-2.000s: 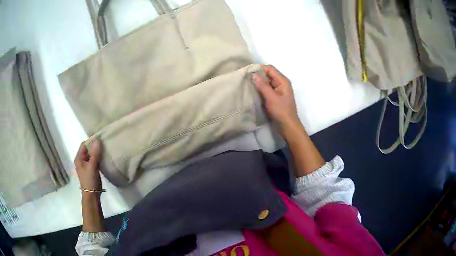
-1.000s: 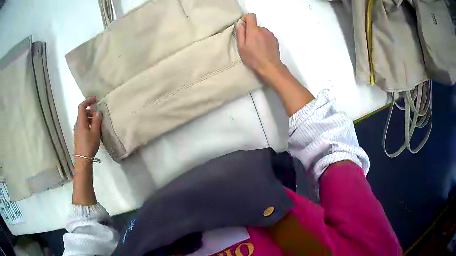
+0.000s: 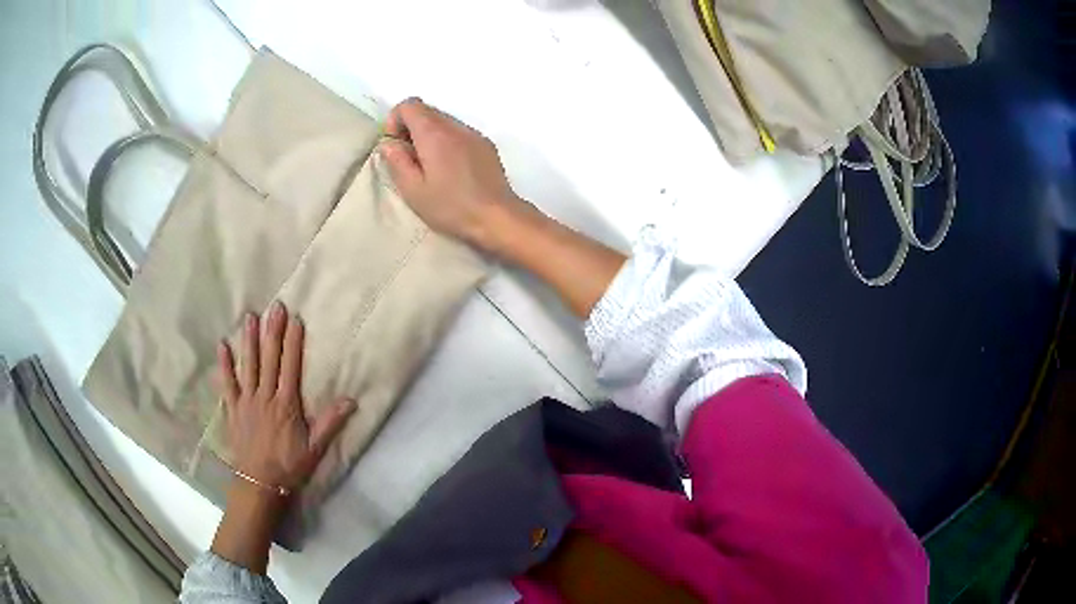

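A beige tote bag (image 3: 195, 277) lies on the white table, slanted, its two handles (image 3: 100, 177) spread at the upper left. Its bottom gusset (image 3: 378, 283) is folded up over the body, with a stitch line along it. My left hand (image 3: 274, 401) lies flat on the lower left part of the fold, fingers spread, holding nothing. My right hand (image 3: 443, 171) pinches the upper right end of the fold at the bag's side edge. The tip of the thumb shows on top; the other fingertips are partly hidden.
A folded bag stack (image 3: 65, 496) is at the lower left on the white table (image 3: 555, 106). An unfolded bag pile (image 3: 802, 71) with a yellow strip (image 3: 734, 77) is at the upper right, its straps hanging past the table edge over the dark floor (image 3: 920, 389).
The view has turned, so the bag appears more steeply slanted. My left hand has let go of the fold's left end and now lies flat on the bag. My right hand still grips the other end.
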